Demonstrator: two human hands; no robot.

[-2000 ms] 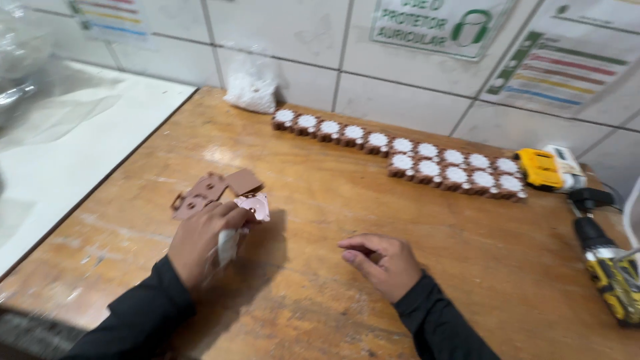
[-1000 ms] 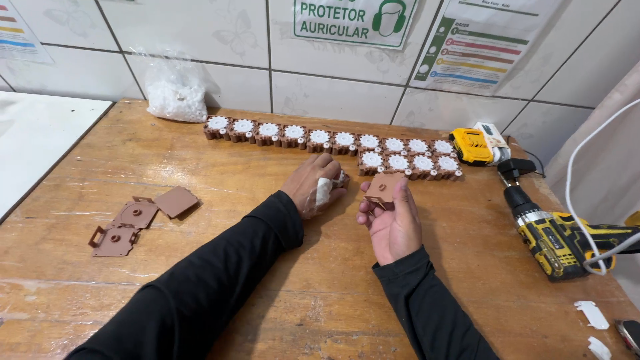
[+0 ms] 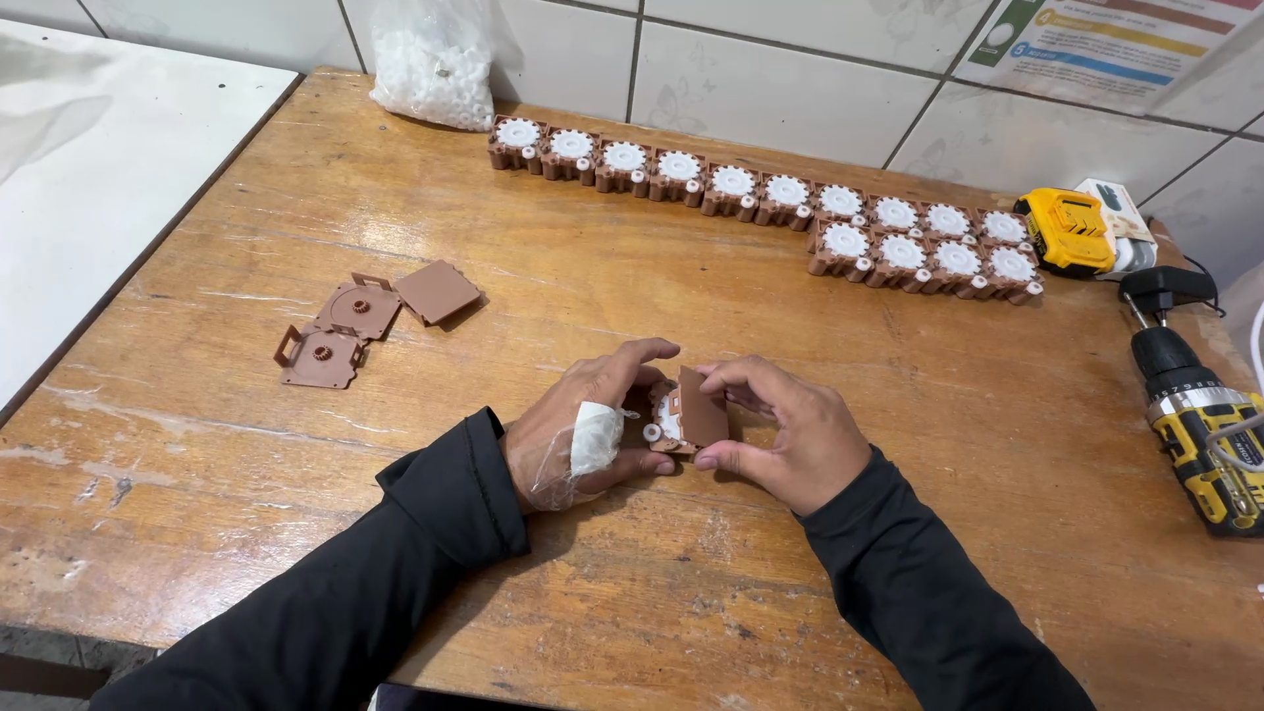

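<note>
My left hand, with white tape and clear film on its back, holds a brown plastic housing with a white gear inside, low over the wooden table. My right hand grips a brown square plastic cover, tilted up at the housing's right side. How far the two parts touch is partly hidden by fingers. Left of my hands lie two brown covers with small central pegs, a lower one and an upper one, beside a plain-faced cover.
Brown housings with white gears stand in rows near the tiled wall. A bag of small white parts stands at their left end. At the right are a yellow battery, a black adapter and a cordless drill. A white board lies left.
My left hand has come back from the rows of housings, and a geared housing is now in it. The cover in my right hand has been tipped up beside it. The view has shifted.
</note>
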